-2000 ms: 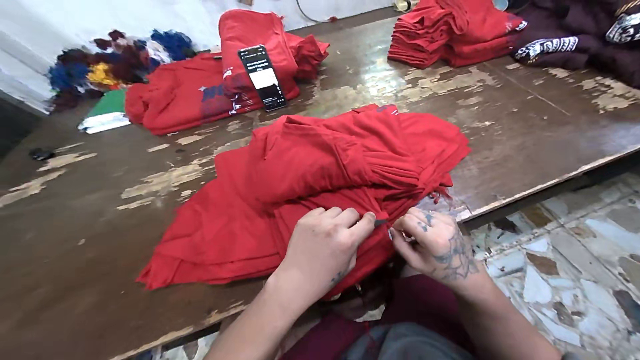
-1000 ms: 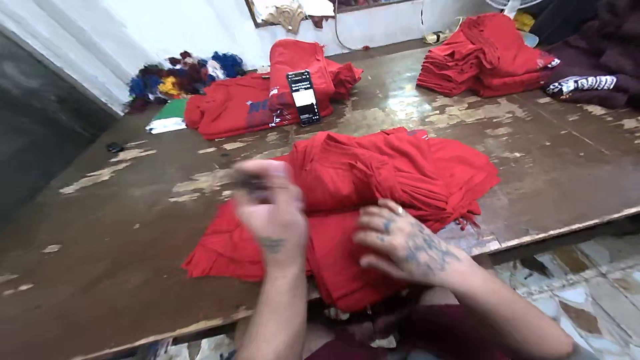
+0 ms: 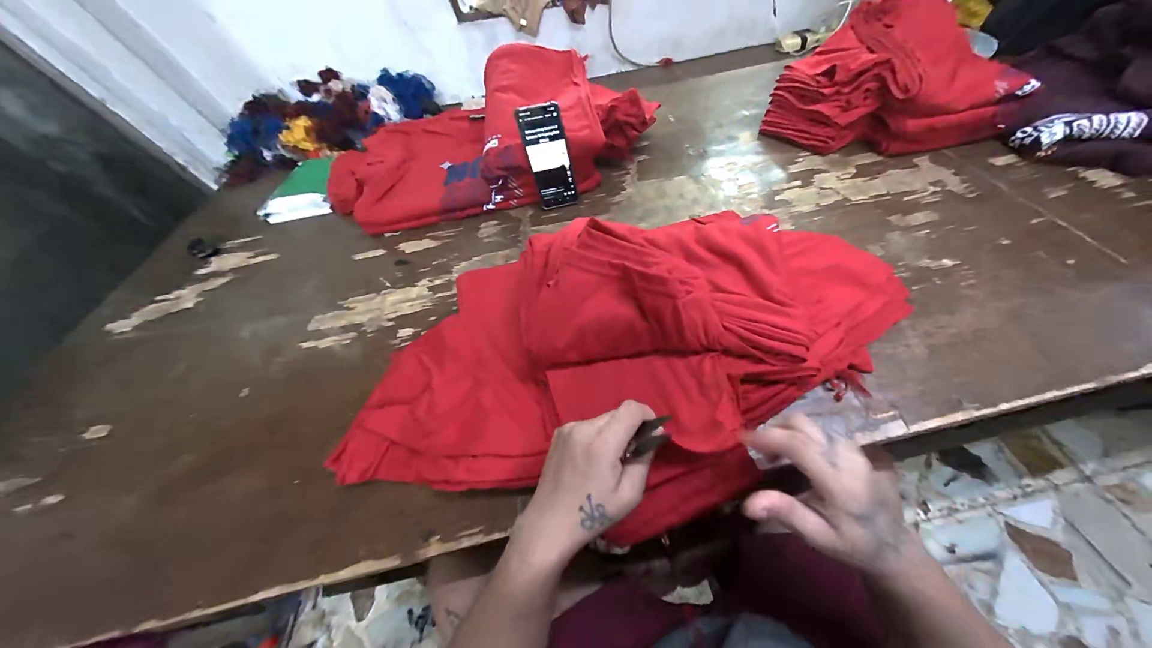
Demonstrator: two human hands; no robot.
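A pile of red fabric garments point(image 3: 630, 315) lies near the front edge of the worn wooden table, part of it hanging over. My left hand point(image 3: 598, 468) rests at the pile's lower front and is closed around a small dark metal tool point(image 3: 648, 436), likely thread snips, whose tip points right. Just right of the red cloth's edge is my right hand point(image 3: 832, 495), blurred, thumb and fingers apart; whether a fingertip touches the cloth or a thread cannot be told.
Behind the pile, a phone point(image 3: 545, 155) leans on folded red garments point(image 3: 414, 171). Tangled multicoloured yarn point(image 3: 315, 126) and a green and white folded item point(image 3: 300, 191) lie back left. More red garments point(image 3: 886, 81) and dark maroon ones point(image 3: 1080, 108) are at the back right. A small black object point(image 3: 202, 247) sits left.
My left hand, lifted and blurred over the pile's left part one second ago, has come down to its lower front. My right hand has left the cloth it lay on and moved to the right.
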